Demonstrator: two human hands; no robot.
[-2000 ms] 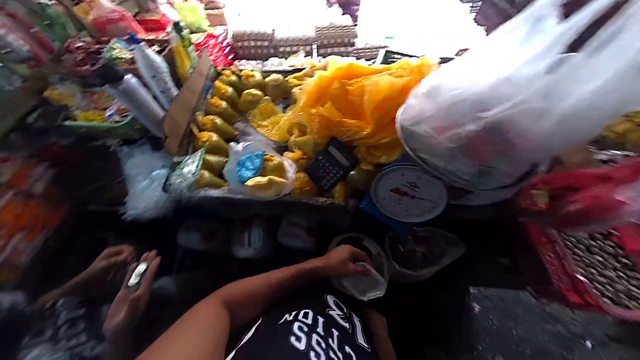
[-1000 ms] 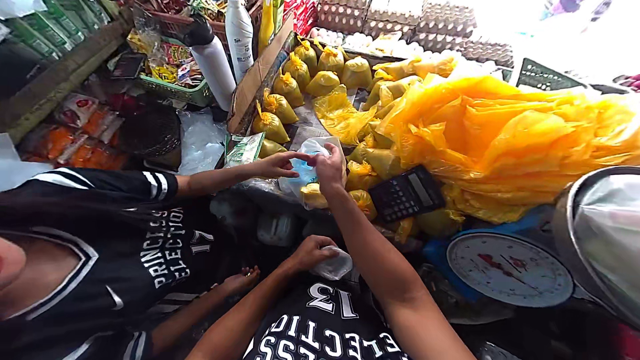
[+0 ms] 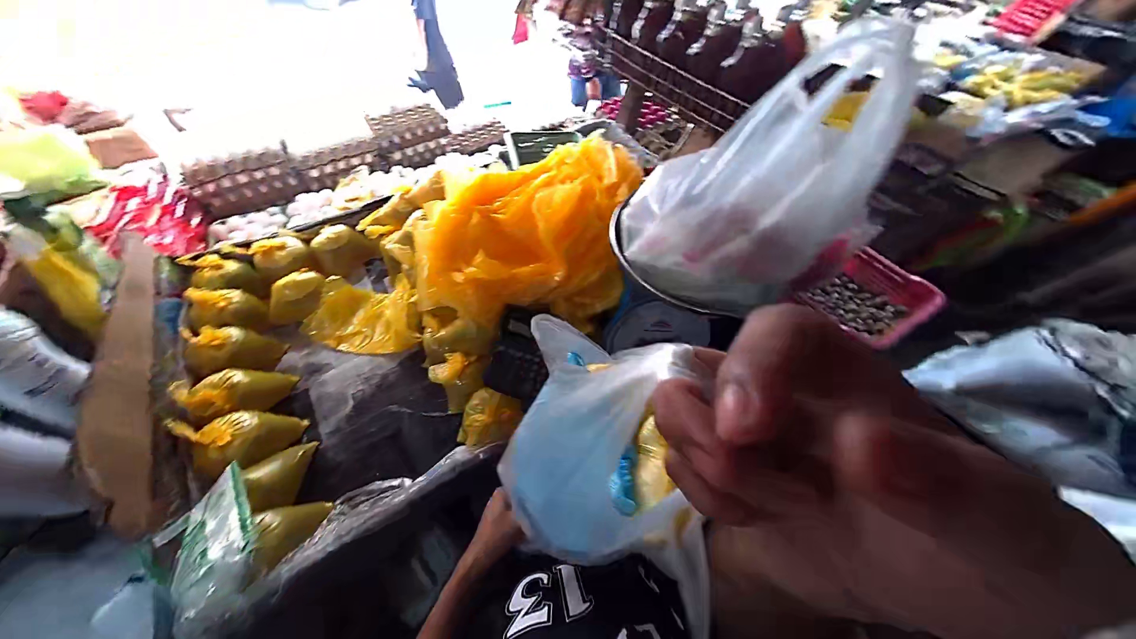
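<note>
My right hand (image 3: 754,417), large and close to the camera, grips the top edge of a thin white plastic bag (image 3: 577,444) holding something yellow and something blue. My left hand (image 3: 504,519) is lower down, beside the bag's lower left side. The bag hides most of its fingers, so what it holds cannot be told. Behind the bag are a black calculator (image 3: 516,355), partly covered, and a heap of orange plastic bags (image 3: 524,235). Tied yellow bags (image 3: 235,351) stand in a row on the stall at the left.
A metal weighing pan (image 3: 621,253) carries a large white plastic bag (image 3: 754,204), above a partly hidden scale dial (image 3: 657,324). A pink crate (image 3: 927,302) of small shells is at the right. A cardboard strip (image 3: 124,382) stands at the left, egg trays (image 3: 240,182) behind.
My right hand has lifted the white bag with the yellow and blue contents off the stall's front edge, toward the camera. The other person beside me is out of view. The view has swung right.
</note>
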